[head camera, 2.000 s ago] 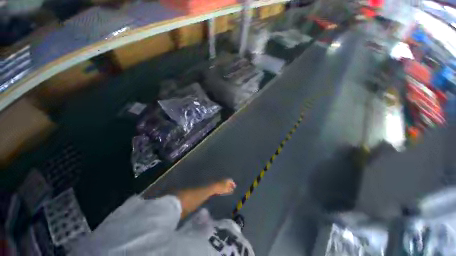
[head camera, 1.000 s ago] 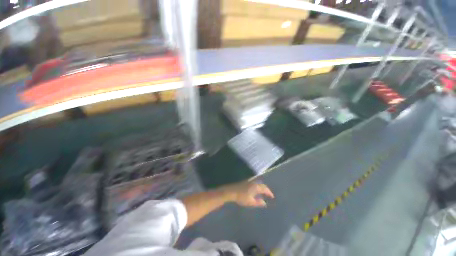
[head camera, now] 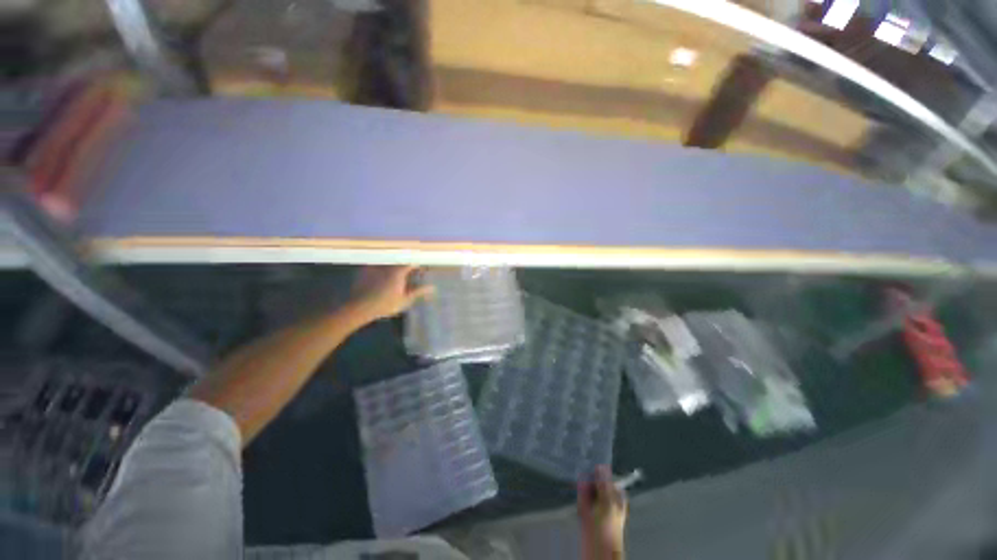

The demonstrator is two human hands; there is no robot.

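A stack of clear trays (head camera: 468,317) stands on the green bench below the shelf edge. My left hand (head camera: 391,291) is at its upper left corner, thumb over the edge; its other fingers are hidden, so its grip is unclear. A clear grid tray (head camera: 558,388) lies flat to the right. A pale perforated tray (head camera: 421,454) lies in front of the stack. My right hand (head camera: 601,498) is closed at the grid tray's lower edge. A small pale stick-like object (head camera: 628,479) sticks out of it. Both hands are blurred.
A blue-grey shelf (head camera: 459,181) crosses above the bench. Bagged parts (head camera: 749,372) lie at right, with a red tray (head camera: 931,350) beyond. A dark grid tray (head camera: 82,421) is at far left. A red tray (head camera: 77,148) sits on the shelf. A slanting metal post (head camera: 104,306) stands at left.
The view has swung to the bench with the clear trays. My left hand has gone from over the aisle edge to the tray stack. My right hand has come into view.
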